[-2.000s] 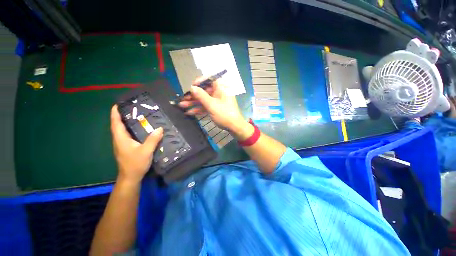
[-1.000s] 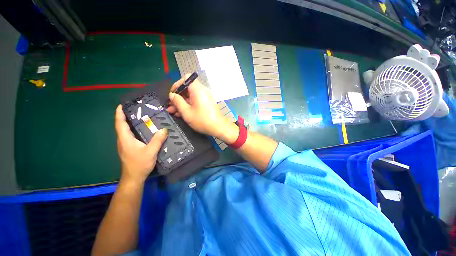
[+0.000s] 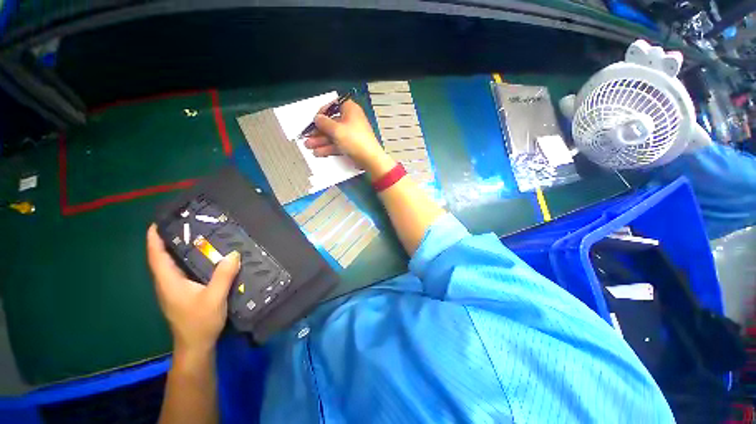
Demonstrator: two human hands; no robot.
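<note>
The black plastic housing (image 3: 261, 269) lies on the dark foam pad (image 3: 290, 240), with white spots and an orange strip showing. My left hand (image 3: 195, 298) holds the housing by its left edge, thumb on its face. My right hand (image 3: 344, 137) holds a slim black pen-like tool (image 3: 331, 108) over the two-tone sheet (image 3: 269, 153), grey-beige on the left and white on the right. The tool's tip is at the white part near the beige edge; whether it touches or carries a piece cannot be told. The short strip sheet (image 3: 338, 225) lies beside the pad.
The long strip sheet (image 3: 399, 124) lies right of my right hand. Farther right are the bagged grey item (image 3: 530, 124) and the white fan (image 3: 634, 116). A blue tote (image 3: 588, 273) with black material stands at lower right. A red tape outline (image 3: 141, 199) is at left. Another person's blue sleeve (image 3: 713, 186) shows at right.
My right hand with the tool has moved from the housing's upper right edge out to the two-tone sheet. My left hand still holds the housing. The whole view has shifted and turned.
</note>
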